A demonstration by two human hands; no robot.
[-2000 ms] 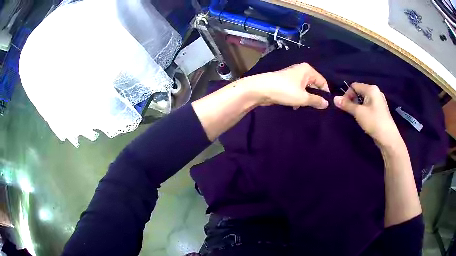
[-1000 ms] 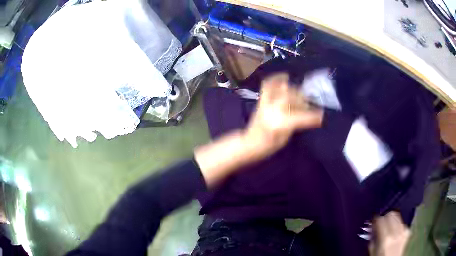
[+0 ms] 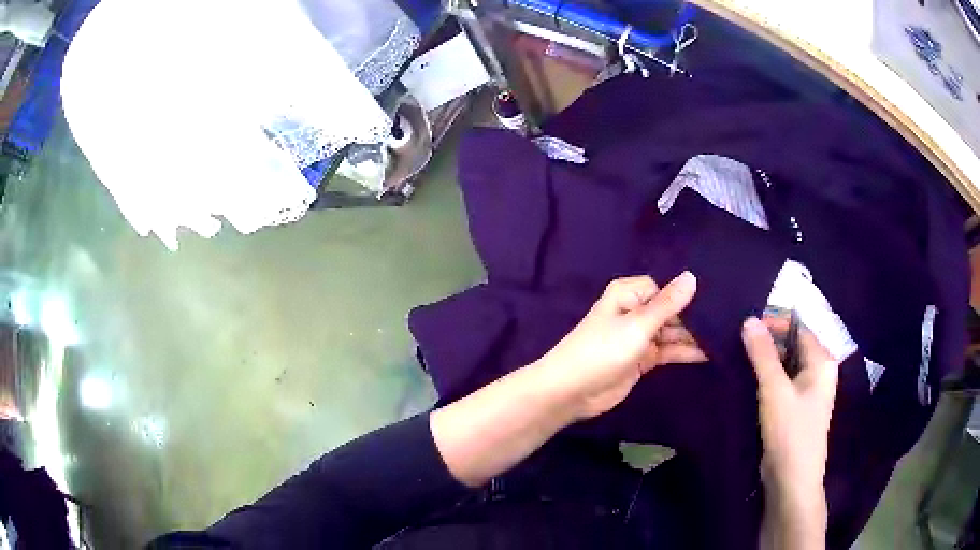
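The dark purple garment (image 3: 602, 236) lies spread over my lap and against the table edge. My left hand (image 3: 629, 338) pinches a dark flap of it between thumb and fingers. My right hand (image 3: 795, 365) holds the same part at its right side, with a small dark tool, likely thread snips (image 3: 793, 342), in the palm. A pale striped fabric piece (image 3: 718, 185) shows above the hands, and a white piece (image 3: 817, 312) shows beside my right fingers. Short rows of white stitches (image 3: 795, 229) mark the cloth. No needle or thread can be made out.
White lace-edged cloth (image 3: 204, 107) drapes over equipment at upper left. A thread spool (image 3: 507, 107) stands by a metal frame, near a blue bar (image 3: 591, 24). The wood-edged white table (image 3: 849, 67) curves along the upper right, with small dark bits on a grey sheet (image 3: 935, 59).
The garment has been rearranged, exposing striped and white fabric. My left hand has come down and right onto the flap. My right hand has moved up from the lower edge to the flap.
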